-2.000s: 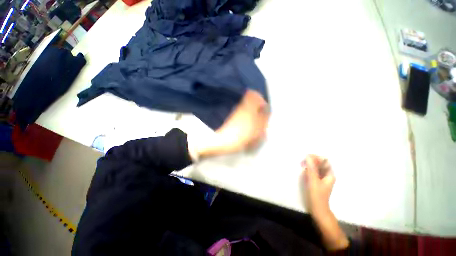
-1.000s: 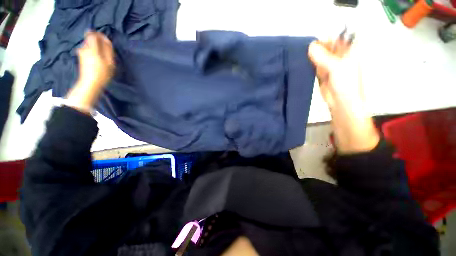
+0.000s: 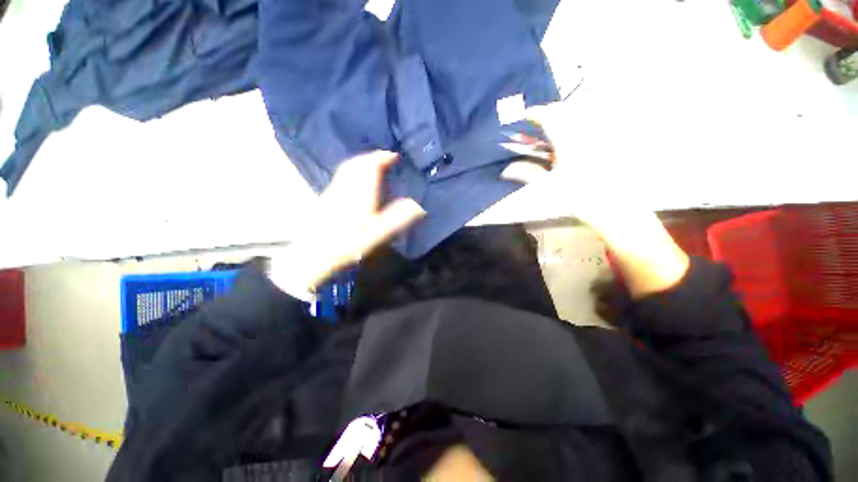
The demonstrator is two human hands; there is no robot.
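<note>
Navy trousers [image 3: 470, 56] lie on the white table with the waistband end at the near edge, partly hanging over it. The fly and a small dark button show near the middle, and a small white label sits at the right. My left hand [image 3: 362, 212] is at the left of the waistband, blurred, with thumb and fingers on the cloth. My right hand [image 3: 555, 165] is at the right of the waistband below the label, overexposed. Something small and dark shows at its fingers; I cannot tell whether it holds snips.
A crumpled navy pile [image 3: 150, 56] lies at the upper left of the white table [image 3: 659, 122]. An orange spool [image 3: 791, 25] and green items are far right. A blue basket [image 3: 179, 299] is below left, red baskets [image 3: 753, 273] below right.
The trousers, held up sideways between both hands a second ago, now lie on the table with the waistband towards me. Both hands have moved inward and closer to the near edge.
</note>
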